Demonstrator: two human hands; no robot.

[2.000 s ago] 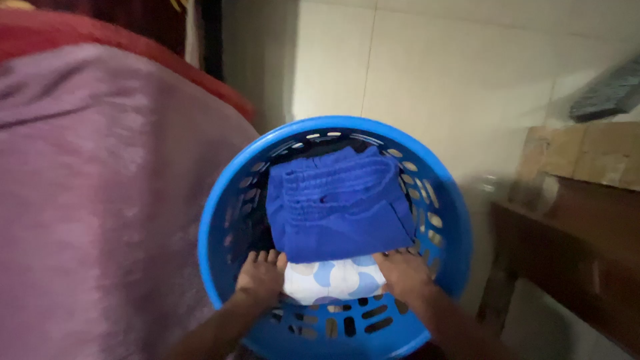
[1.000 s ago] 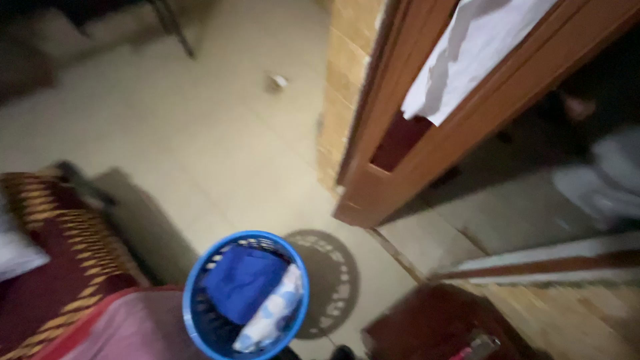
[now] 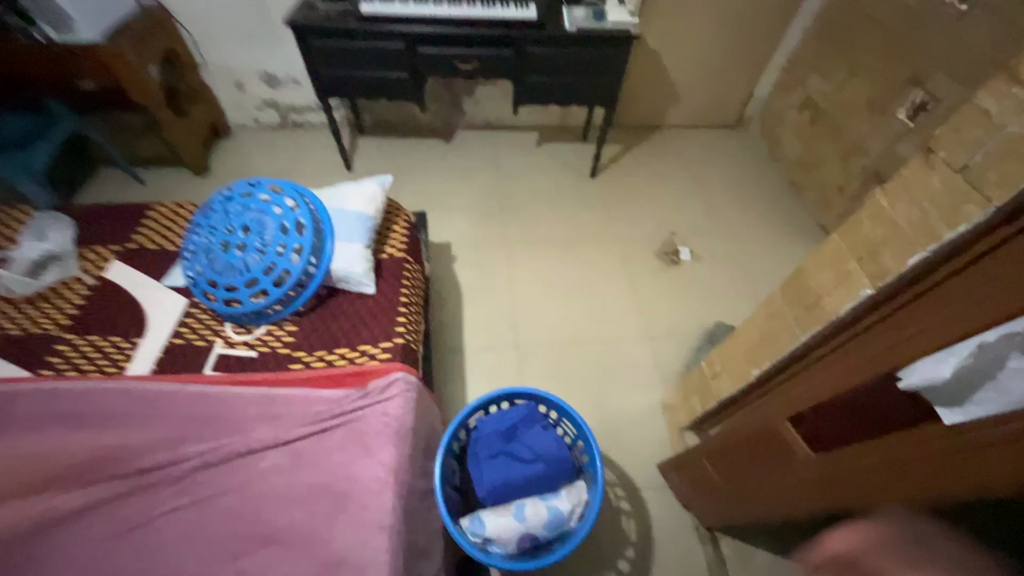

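A round blue plastic laundry basket (image 3: 442, 488) stands on the tiled floor beside the bed's corner. Inside it lie a folded blue garment (image 3: 520, 454) and, nearer me, a folded white cloth with blue and grey spots (image 3: 528, 520). At the bottom right edge, below the wooden door, my right hand (image 3: 896, 546) appears as a blurred, cut-off shape; its fingers cannot be made out. My left hand is outside the view. A perforated blue plastic basket or lid (image 3: 256, 248) rests on the patterned bed cover, partly over a white and light-blue pillow (image 3: 352, 232).
A pink cloth (image 3: 240, 480) covers the nearer bed. The brown wooden door (image 3: 800, 472), with white cloth (image 3: 972, 372) hanging on it, stands at right beside a tiled wall edge. A dark desk (image 3: 468, 60) bears a keyboard (image 3: 448, 9). Small debris (image 3: 678, 253) lies on the floor.
Two seconds ago both hands were at the spotted cloth in the basket; now neither touches it. The view has swung widely, bringing the desk and bed into sight.
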